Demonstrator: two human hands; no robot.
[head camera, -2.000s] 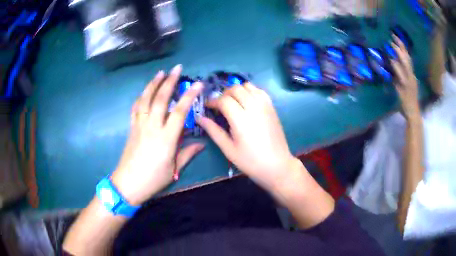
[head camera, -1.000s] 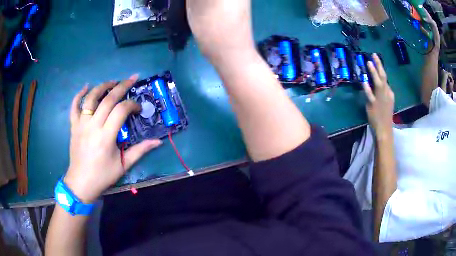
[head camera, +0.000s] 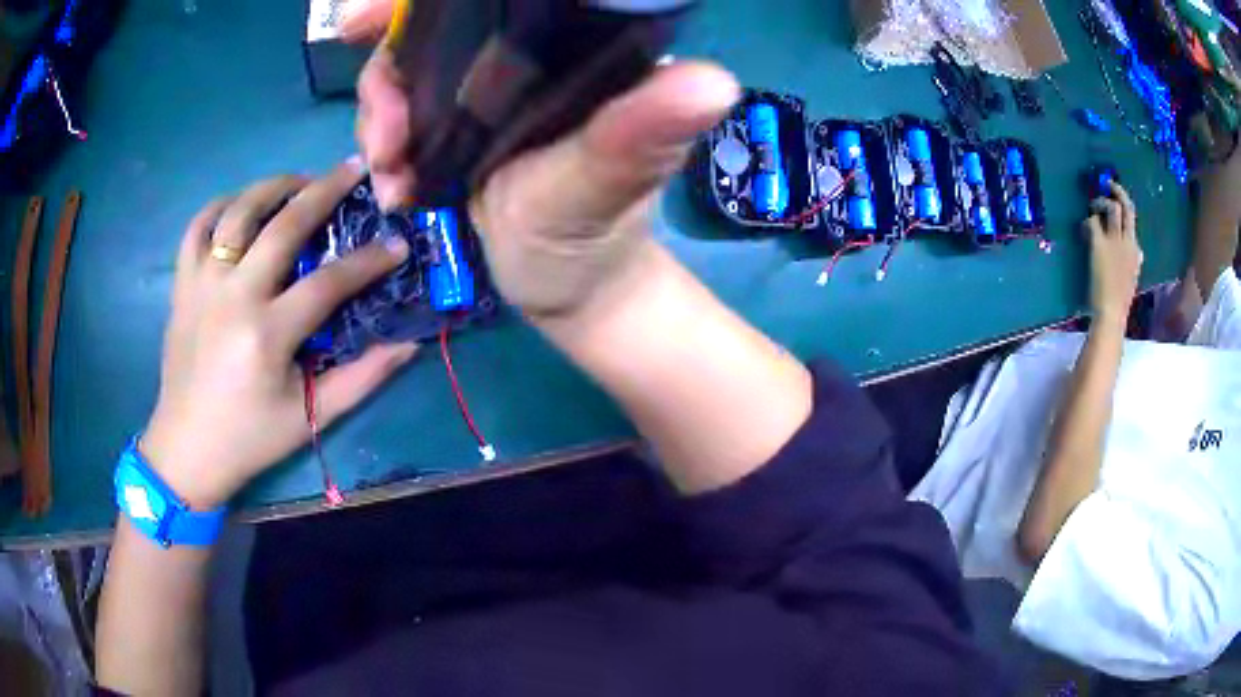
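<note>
A black housing (head camera: 388, 306) with a blue battery cell (head camera: 445, 259) lies on the green bench near its front edge. A second blue cell shows partly under my left hand (head camera: 266, 279), whose fingers press on the housing and hold it. Red leads with small plugs (head camera: 486, 451) hang from it toward the edge. My right hand (head camera: 572, 204) is wrapped around a thick black tool (head camera: 497, 82), which looks like the electric screwdriver, above the housing's upper part. The tool's tip is hidden behind my hand and the housing.
Two brown straps (head camera: 52, 354) lie at the left. Several black housings with blue cells (head camera: 769, 161) stand in a row at right. A neighbour's hand (head camera: 1116, 259) touches a dark part. A carton with clear plastic (head camera: 939, 34) is at the back; a pale box (head camera: 329, 52) is behind my hands.
My right hand has come back from the top of the view with the black tool, over the housing. My left hand stays on the housing. The neighbour's hand has moved right, away from the row.
</note>
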